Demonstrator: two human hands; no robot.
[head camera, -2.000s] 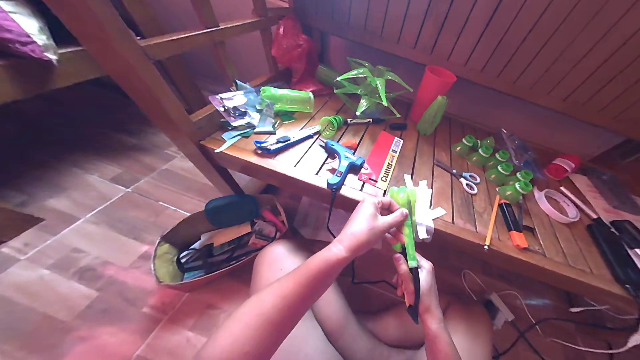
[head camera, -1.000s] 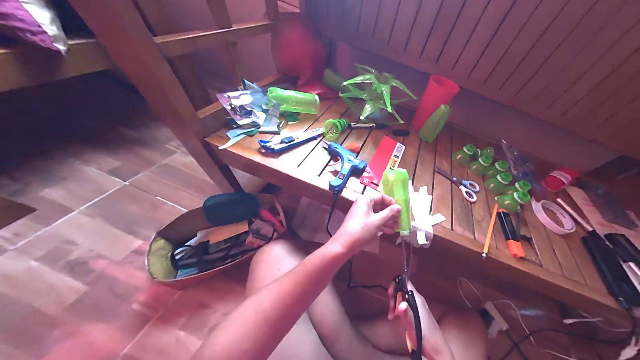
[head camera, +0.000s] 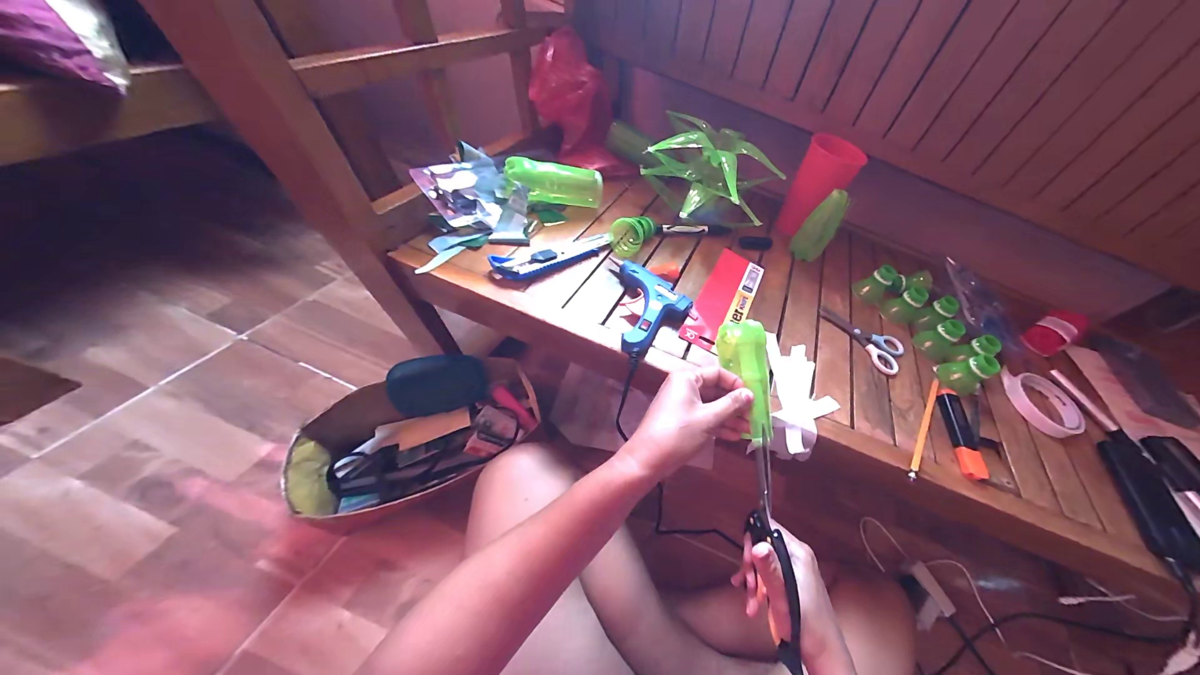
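Note:
My left hand pinches a translucent green plastic bottle piece at the bench's front edge. Below it, my right hand grips black-and-orange scissors, whose blades point up and meet the lower end of the green piece. White paper strips lie just right of the piece. Behind my left hand are a blue hot glue gun and a red cutter packet. A green plastic star-like form stands farther back beside a red plastic cylinder.
Small scissors, several green bottle necks, a pencil, an orange-and-black marker and a tape roll lie on the right. A blue cutter knife and green bottle are left. A bag stands on the floor; cables lie below the bench.
The scissors have turned from pointing downward, beside the green piece, to pointing up at its lower end. My right hand has moved down from the piece.

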